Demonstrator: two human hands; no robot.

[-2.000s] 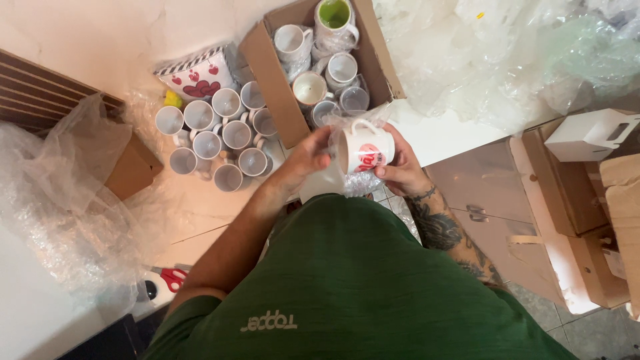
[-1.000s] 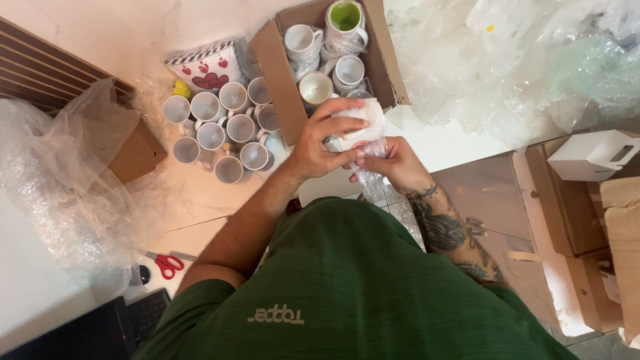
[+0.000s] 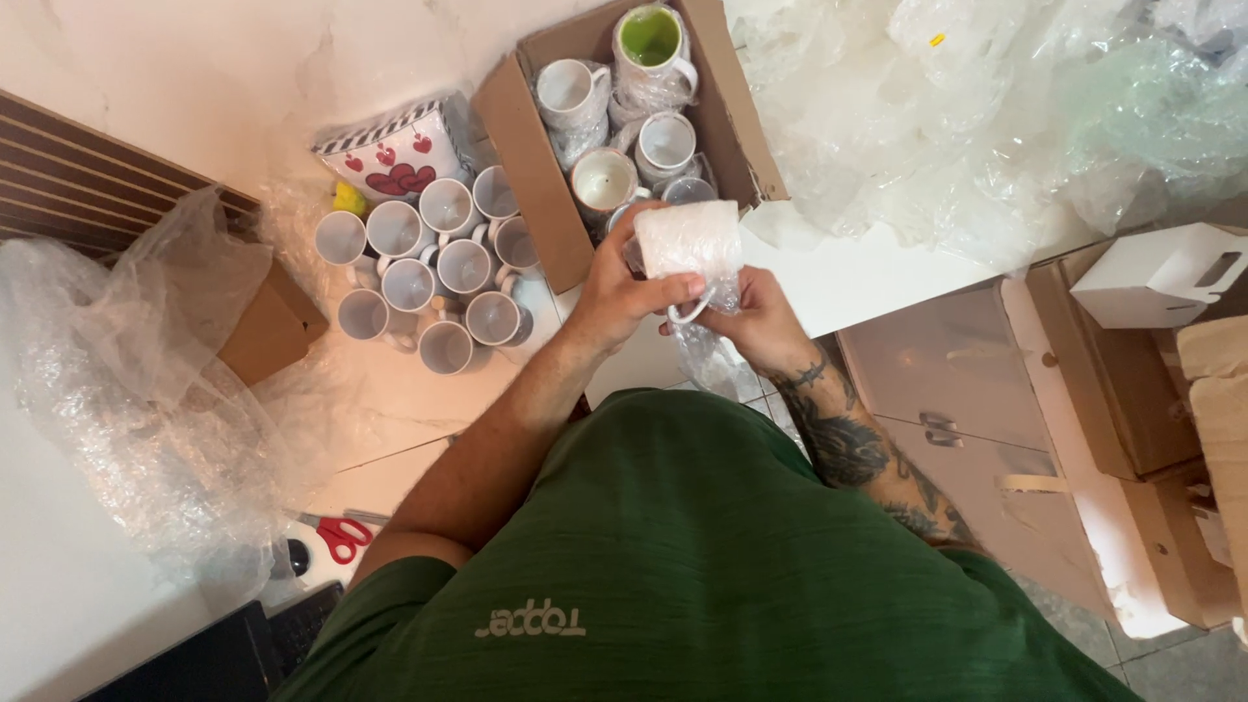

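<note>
Both my hands hold a white mug [image 3: 688, 239] with clear plastic wrap around its body, lying tilted with its handle pointing down toward me. My left hand [image 3: 624, 288] grips it from the left, its thumb across the wrapped side. At the right, my right hand [image 3: 759, 317] holds the plastic wrap [image 3: 707, 351] beside the handle; some of its fingers are hidden. Just beyond stands an open cardboard box [image 3: 541, 185] with several plastic-wrapped mugs, among them one with a green inside [image 3: 650, 39]. Left of the box, several unwrapped mugs [image 3: 465, 266] stand grouped on the table.
A heart-print pillow-shaped item [image 3: 390, 161] lies behind the mugs. Bubble wrap [image 3: 156, 429] is piled at left, near red-handled scissors [image 3: 343, 538] and a dark laptop [image 3: 195, 668]. Clear plastic [image 3: 926, 127] covers the back right. A white carton [image 3: 1150, 278] and cardboard boxes stand at right.
The mug has turned in my hands: its red print faced up two seconds ago, and now its wrapped white side does. Both hands have shifted their hold on the mug and wrap.
</note>
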